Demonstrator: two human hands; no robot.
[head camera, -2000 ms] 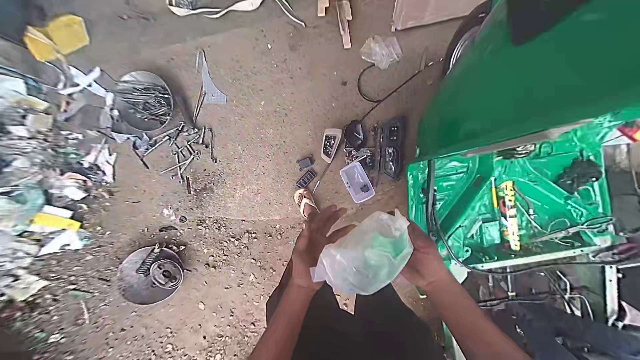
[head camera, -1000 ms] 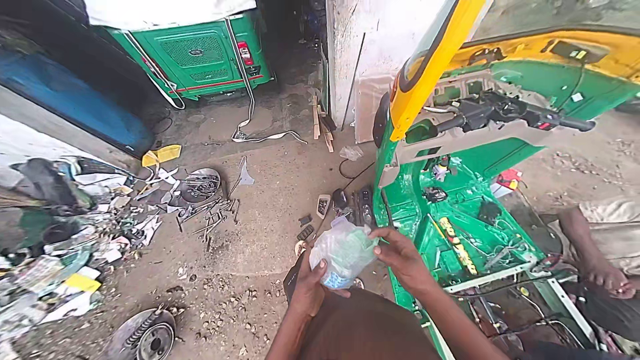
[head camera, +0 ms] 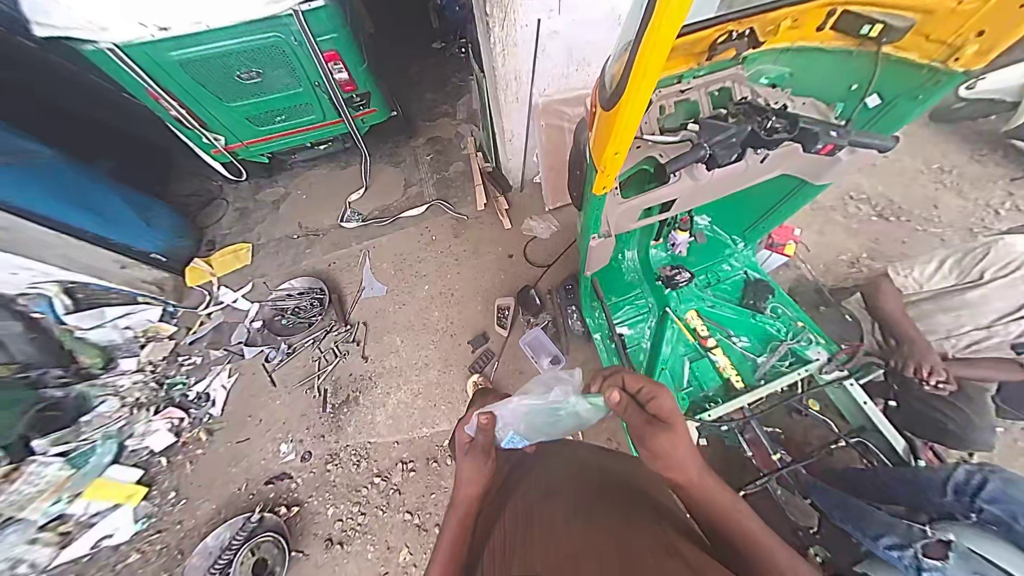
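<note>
A translucent plastic bag point(head camera: 538, 410) with something pale green and a blue-printed patch inside is held in front of my body. My left hand point(head camera: 478, 452) grips its lower left side, the thumb on top. My right hand point(head camera: 644, 404) pinches the bag's right end between thumb and fingers. What the bag contains cannot be made out. Beyond the bag, on the ground, lie a clear plastic box point(head camera: 542, 350) and a small tray of little parts point(head camera: 504, 315).
The stripped green and yellow auto rickshaw point(head camera: 632, 320) stands at right, with a seated person point(head camera: 920, 344) beyond it. Tools point(head camera: 320, 360) lie by a metal dish point(head camera: 298, 307) at left, near scattered rubbish point(head camera: 120, 448). A coil spring on a wheel hub point(head camera: 244, 548) is at lower left.
The bag, bunched and rounded between both hands earlier, is now stretched sideways, with my right hand pinching its right end. The view has tilted up since the first frame.
</note>
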